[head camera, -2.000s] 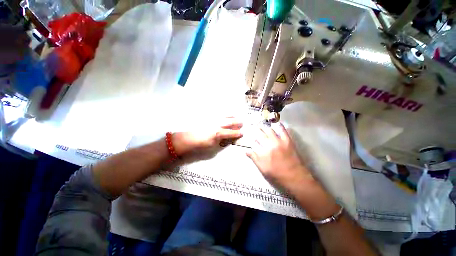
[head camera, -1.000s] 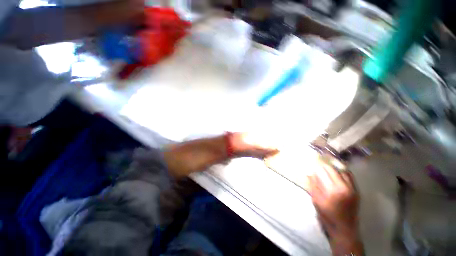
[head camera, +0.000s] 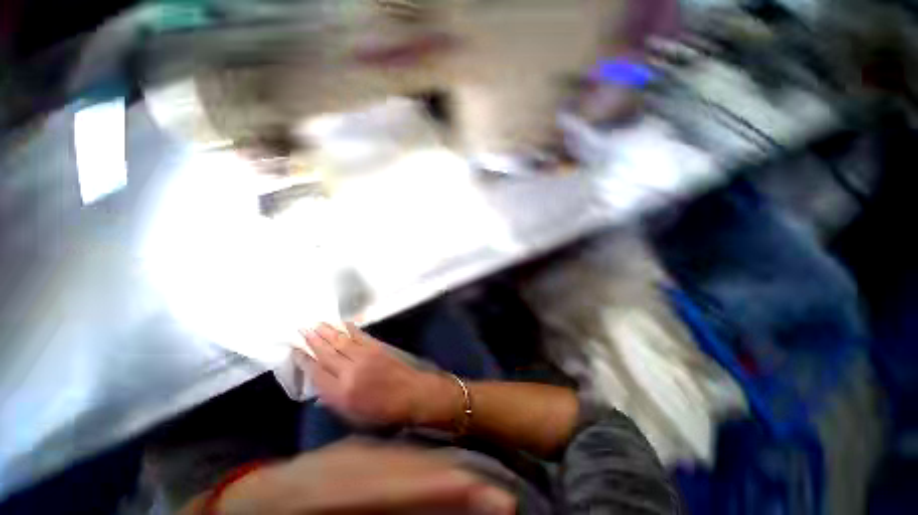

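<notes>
White fabric (head camera: 291, 376) lies at the table's front edge, with a small fold hanging over it. It blends with the glare on the table. My right hand (head camera: 367, 380), with a metal bracelet, is at this edge with its fingertips on the fabric and seems to grip it. My left hand (head camera: 372, 480), with a red bracelet, is blurred and low in the picture, nearer my body. Its fingers point right, and whether it holds anything cannot be told. The cream sewing machine (head camera: 523, 75) is blurred behind the bright work area.
The white table (head camera: 131, 387) runs from lower left to upper right. Crumpled white material (head camera: 654, 166) lies at its right. Below the table on the right are pale cloth (head camera: 654, 377) and blue material (head camera: 775, 267). A bright white rectangle (head camera: 101, 151) shows at upper left.
The view has swung right. Both hands have left the needle area: my right hand is at the table's front edge, and my left hand is back near my body.
</notes>
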